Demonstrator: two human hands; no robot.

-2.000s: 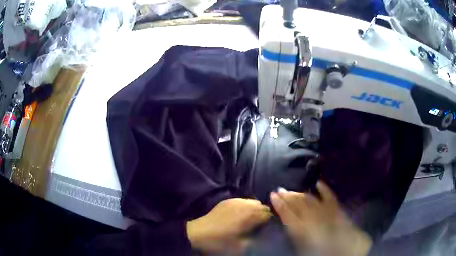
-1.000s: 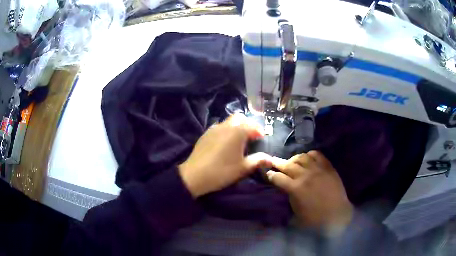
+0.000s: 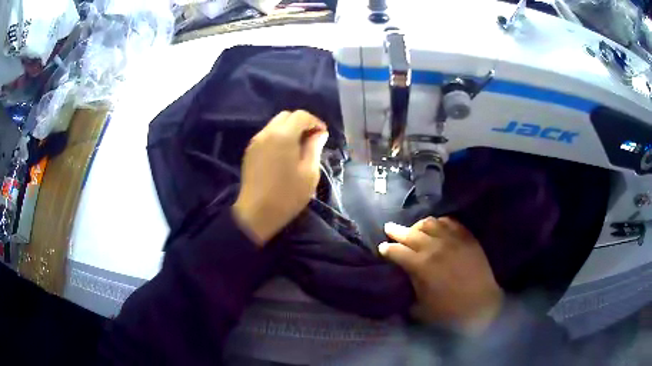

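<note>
A dark purple-black garment (image 3: 204, 154) lies bunched left of, in front of and right of the needle area. My left hand (image 3: 282, 171) is raised over it, left of the machine head, fingers curled with thumb against the fingertips; any cloth or thread in the pinch cannot be made out. My right hand (image 3: 443, 268) lies on the garment in front of the presser foot (image 3: 381, 180), fingertips pressing a fold. The white sewing machine (image 3: 529, 107) has a blue stripe and JACK lettering. Shiny grey-black cloth lies by the foot.
The white table (image 3: 118, 236) has a ruler strip along its front edge. A brown board (image 3: 68, 193) with small items stands at the left. Clear plastic bags (image 3: 107, 57) are piled at the back left. A control panel (image 3: 623, 139) is on the machine's right end.
My left hand has moved from beside the needle to the left and up, away from my right hand. My right hand stays at the fold. The view has shifted slightly.
</note>
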